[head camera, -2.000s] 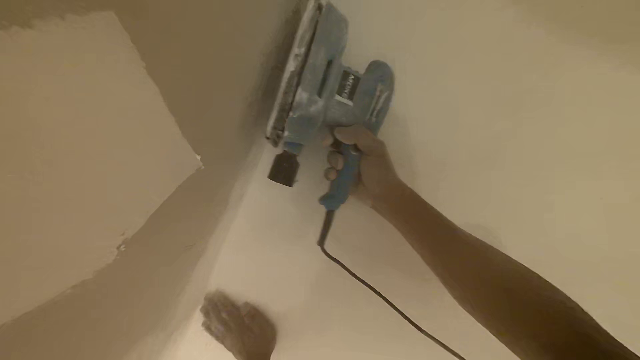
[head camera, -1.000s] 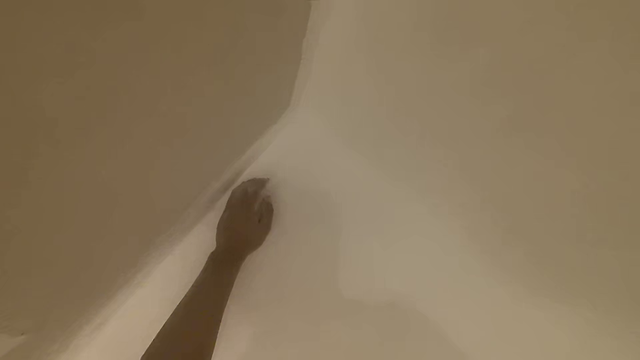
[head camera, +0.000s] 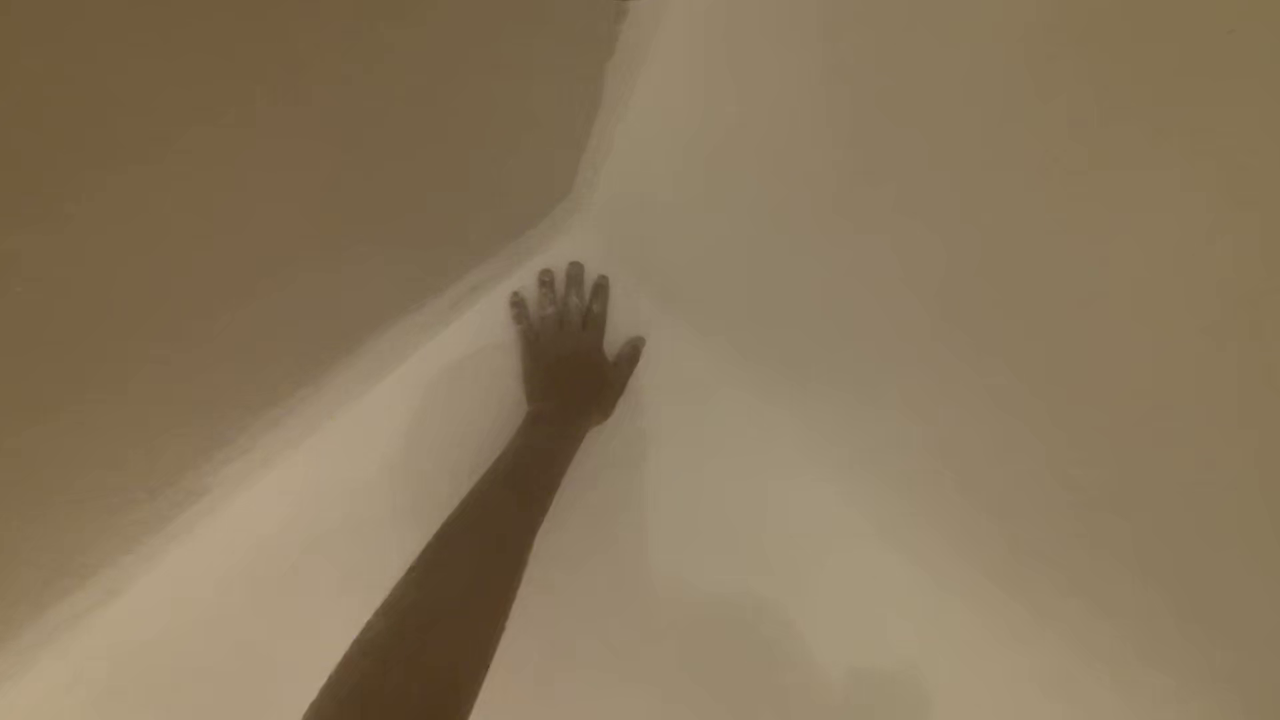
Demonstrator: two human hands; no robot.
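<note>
My left hand (head camera: 568,350) lies flat against the pale wall (head camera: 480,600), its fingers spread and pointing up, with whitish dust on them. Nothing is held in it. The fingertips are just below the corner where the wall meets the darker ceiling-like surface (head camera: 300,180). My forearm runs down to the bottom edge. My right hand is out of view, and so is the blue power sander.
A second pale wall surface (head camera: 950,300) spreads over the right side and meets the first along a faint vertical corner. A lighter band edges the darker surface. Soft shadows lie low on the wall.
Two seconds ago my right hand held a blue corded sander; both are now out of view. My left hand's fingers, bunched a second ago, are now spread. The view has shifted greatly.
</note>
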